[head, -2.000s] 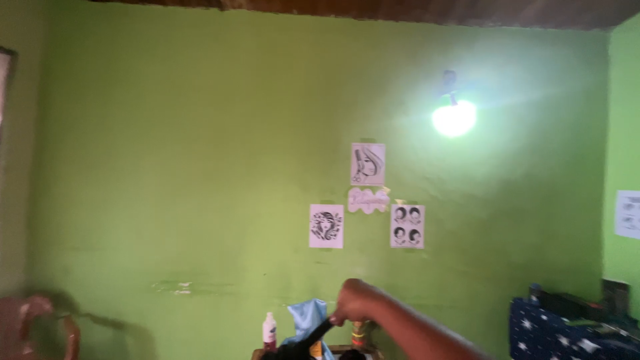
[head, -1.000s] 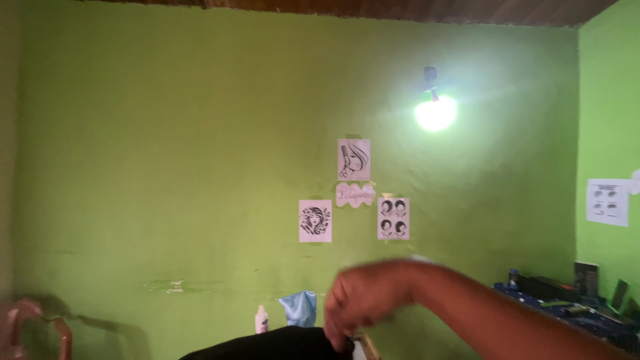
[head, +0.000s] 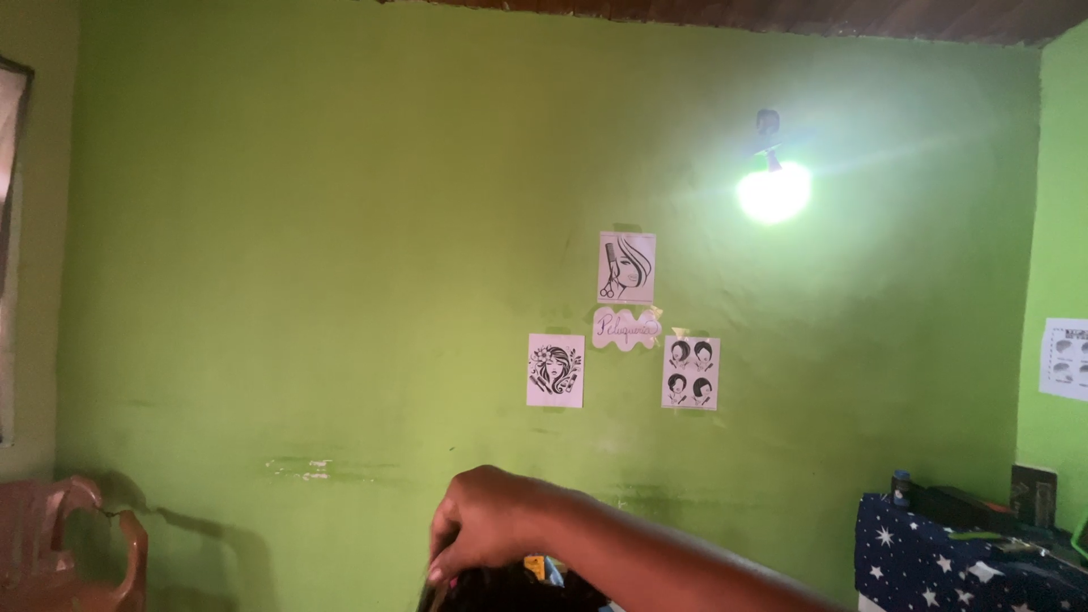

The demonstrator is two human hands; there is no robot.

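Observation:
My right hand point(head: 480, 527) is at the bottom centre, its forearm coming in from the lower right. Thumb and fingers pinch what looks like a lock of dark hair point(head: 431, 597) at the lower edge. A mass of dark hair point(head: 510, 591) fills the bottom edge beneath the wrist; whose head it is on, or whether it is a mannequin's, cannot be told. Small orange point(head: 535, 567) and blue point(head: 554, 574) things show just behind the wrist, mostly hidden. My left hand is out of view.
A reddish plastic chair point(head: 132, 552) stands at the lower left. At the lower right, a table with a star-patterned dark blue cloth point(head: 909, 561) bears a small bottle point(head: 901, 489) and dark boxes. Printed drawings point(head: 626, 268) hang on the green wall point(head: 297, 255).
My right hand has moved left from its place a second ago. The wide dark stretch of hair at the bottom left of centre no longer shows, nor does the pale bottle.

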